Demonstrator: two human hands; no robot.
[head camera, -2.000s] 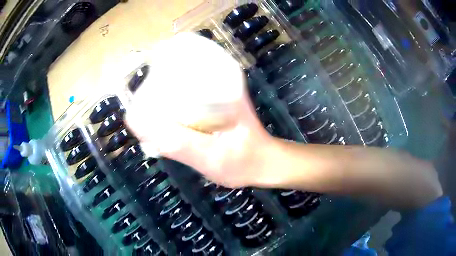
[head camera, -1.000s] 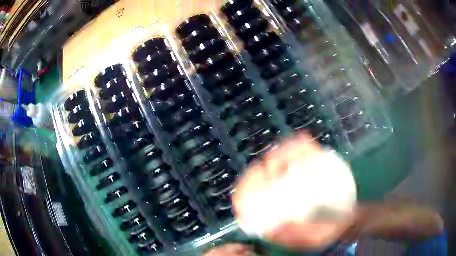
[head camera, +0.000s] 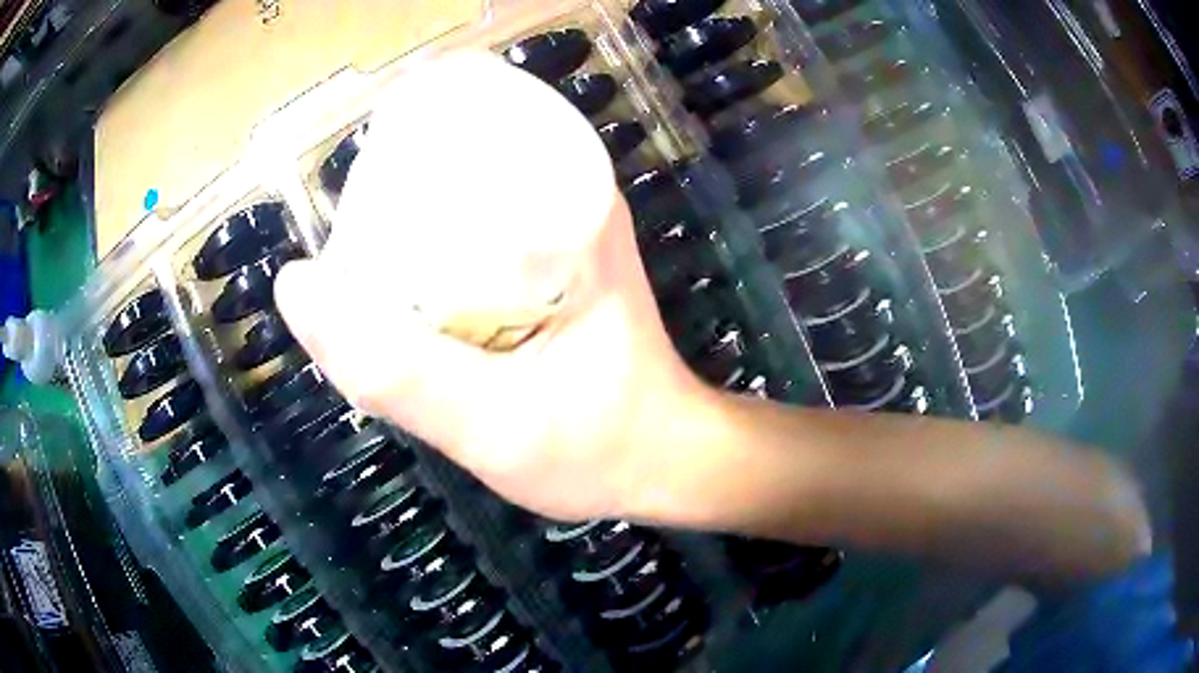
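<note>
My right hand (head camera: 539, 421) reaches in from the right edge and is shut around a white squeeze bottle (head camera: 487, 184). The bottle is overexposed and base-up; its nozzle is hidden. It is over the upper middle of a clear blister tray (head camera: 1072, 348). The tray holds rows of glossy black round parts (head camera: 250, 239) standing on edge, with thin bright pins. The hand and bottle hide the middle rows. My left hand is not in view.
A tan cardboard sheet (head camera: 197, 118) lies at the upper left, partly under the tray. A small white dropper bottle (head camera: 29, 348) stands at the left edge on the green mat. Clear stacked trays (head camera: 1052, 132) are at the upper right. Dark trays (head camera: 53, 526) lie at the lower left.
One second ago the hand and bottle were at the lower right; now they are over the upper middle rows. Part of another hand at the bottom edge has left the view.
</note>
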